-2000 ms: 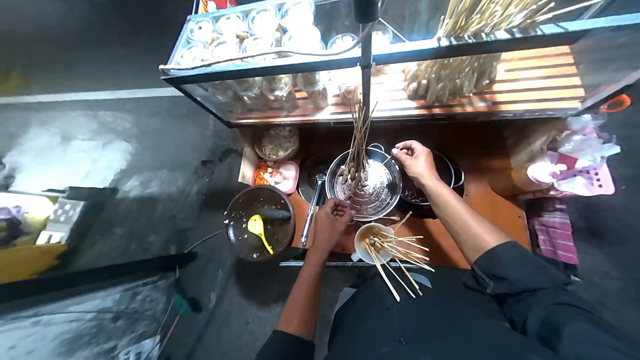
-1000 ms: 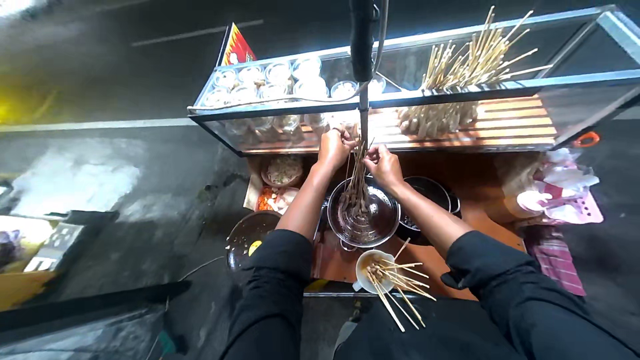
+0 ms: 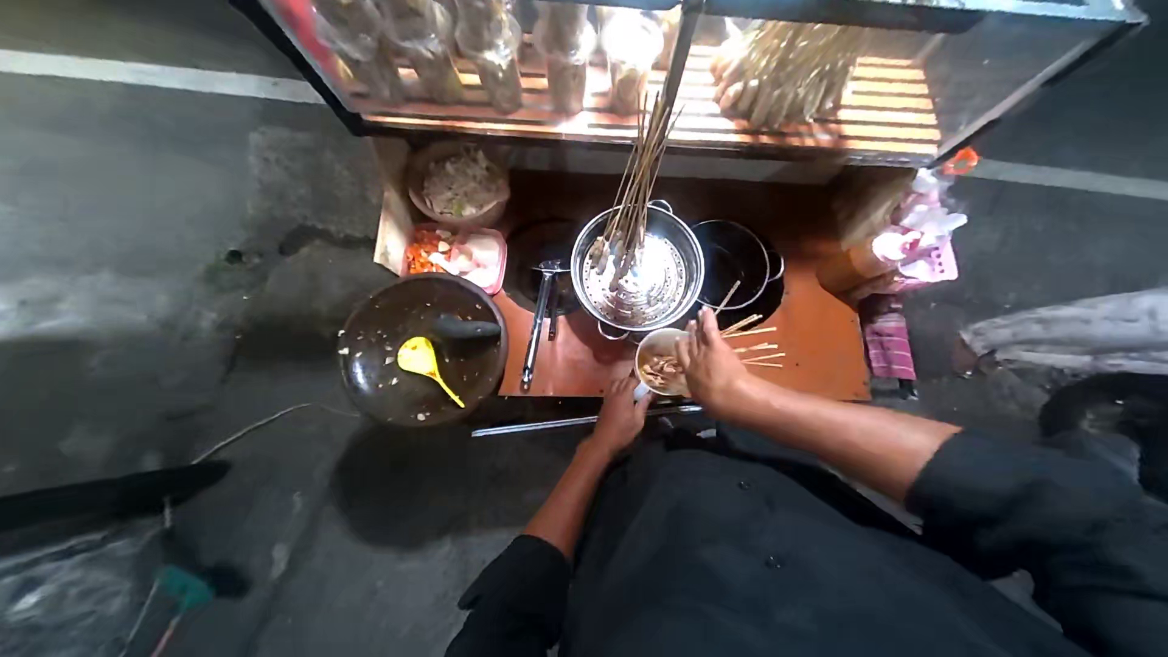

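My left hand (image 3: pixel 622 412) has its fingers at the handle of a light-coloured cup (image 3: pixel 658 345) that holds food skewers. Over the cup's right side lies my right hand (image 3: pixel 710 365), against the skewers; their bare wooden sticks (image 3: pixel 756 347) fan out to the right beyond it. Whether its fingers are closed on them is unclear. Just above the cup stands a perforated metal steamer pot (image 3: pixel 671 274), with a bunch of skewers (image 3: pixel 639 196) leaning up in it, food ends down. Tongs (image 3: pixel 538 324) lie to the pot's left.
A dark pot (image 3: pixel 735 265) is right of the steamer. At left stand a large stone mortar (image 3: pixel 383 383) with a yellow ladle (image 3: pixel 418 356), a bowl of shredded food (image 3: pixel 464 182) and a pink-rimmed tray (image 3: pixel 500 260). A glass display case (image 3: pixel 566 151) with jars and skewers borders the far side.
Both hands have come down from the skewer bunch above the steamer to the cup. The cup's sticks, which pointed down and right, now point right. The view has shifted.
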